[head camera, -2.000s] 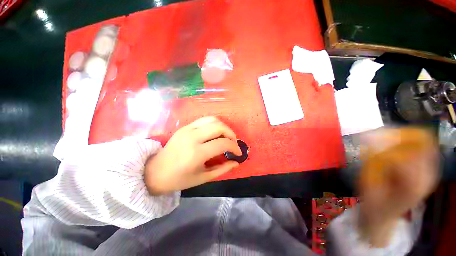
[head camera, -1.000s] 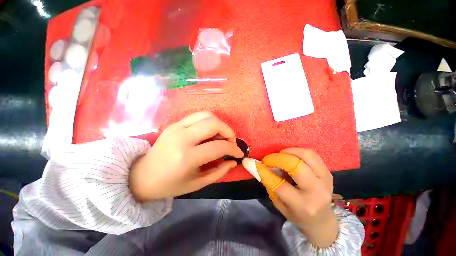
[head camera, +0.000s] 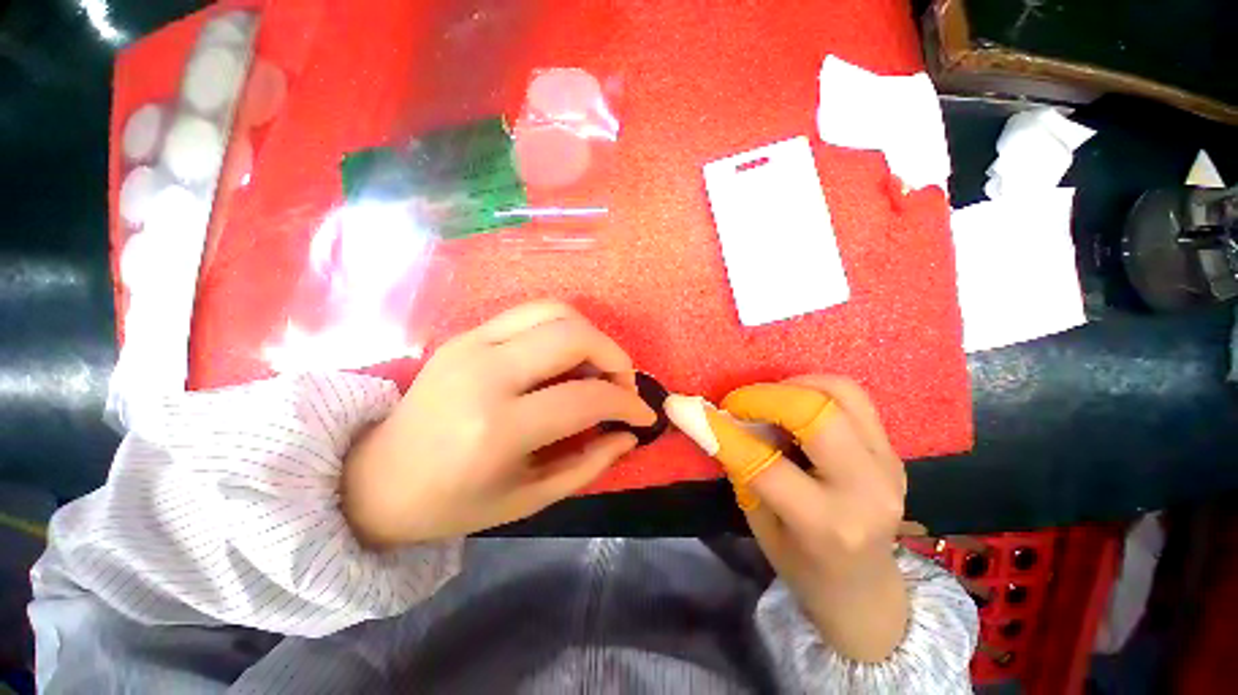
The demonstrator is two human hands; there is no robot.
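My left hand (head camera: 509,421) holds a small round near-black watch head (head camera: 652,407) between thumb and fingers, low over the front of the red mat (head camera: 652,272). My right hand (head camera: 821,496) wears yellow-orange finger cots and holds a small white wipe (head camera: 694,424) at its index fingertip, against the right edge of the watch head. The left fingers hide part of the watch head. A white squeegee card (head camera: 777,234) lies flat on the mat above my right hand.
Film disc strip (head camera: 190,177) at the mat's left; green tape patch (head camera: 469,170) and clear film stickers (head camera: 559,125) up the middle. White wipes (head camera: 889,116) at the right edge, more wipes (head camera: 1021,272) beside it. Dark-looking jar (head camera: 1168,251) far right; red parts tray (head camera: 998,597) low right.
My right hand has come in from the right, with the white wipe now against the watch head. My left hand still holds the watch head. The whole view has shifted slightly.
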